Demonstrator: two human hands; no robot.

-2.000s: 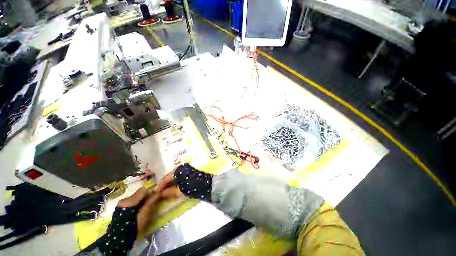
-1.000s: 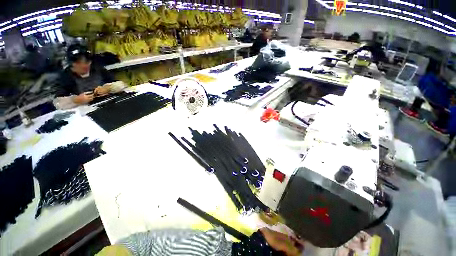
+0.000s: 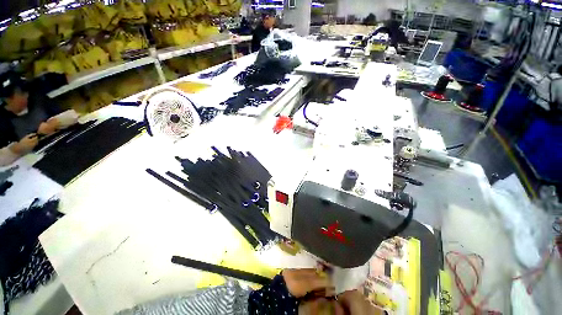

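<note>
A black strap [image 3: 219, 269] lies on the table left of the machine head, and its right end runs behind my left cuff into my left hand. My left hand [image 3: 308, 283] is closed around the strap's hidden end, just below the dark grey head cover [image 3: 336, 224] of the sewing machine. My right hand [image 3: 357, 303] is beside it, cut off by the bottom edge, with its fingertips blurred; what it holds cannot be told. The needle and any ring there are hidden. Finished straps [image 3: 231, 184] lie fanned left of the machine, silver rings at their near ends.
A round white fan [image 3: 174, 117] stands at the left rear. A red item [image 3: 283, 123] lies behind the machine. Red-orange cord [image 3: 465, 280] lies at the right. Another person [image 3: 21, 114] handles something at the far left. More black straps [image 3: 92, 144] cover the neighbouring table.
The view first swung left and up, then back somewhat right, so the machine sits more central. Both hands show again; a second ago my right hand was not clearly seen.
</note>
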